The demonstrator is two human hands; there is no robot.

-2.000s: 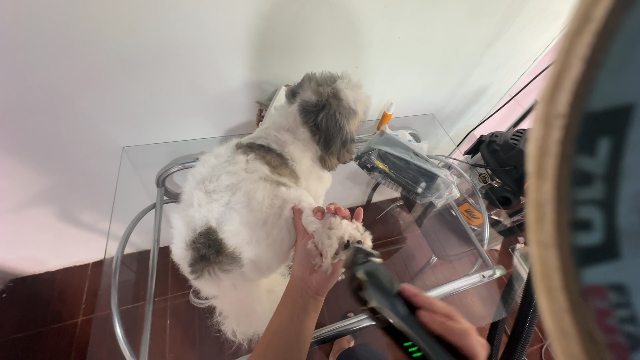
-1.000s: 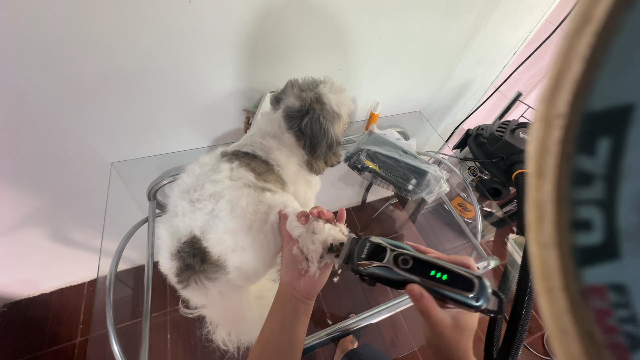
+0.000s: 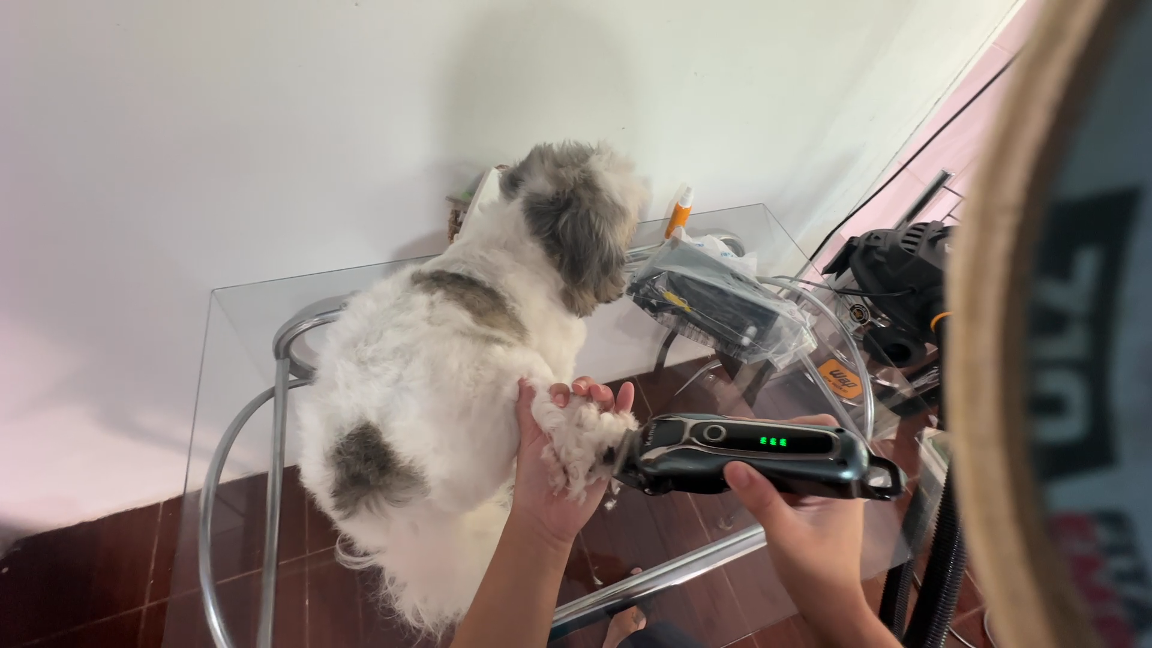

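A fluffy white dog with grey patches sits on a glass table, its back mostly to me and its head turned right. My left hand cups the dog's paw from below, fingers curled around the leg. In my right hand is a black cordless hair clipper with a lit green display. The clipper's blade end is at the tip of the paw, among tufts of fur; exact contact there is hidden.
The glass table has a chrome tube frame. On it lie a plastic-wrapped dark package and an orange bottle with a white cap. A black machine with a hose stands at right; a blurred wooden-rimmed object fills the right edge.
The clipper has swung from pointing steeply up-left to lying nearly level, its display now facing me. My left hand still holds the paw.
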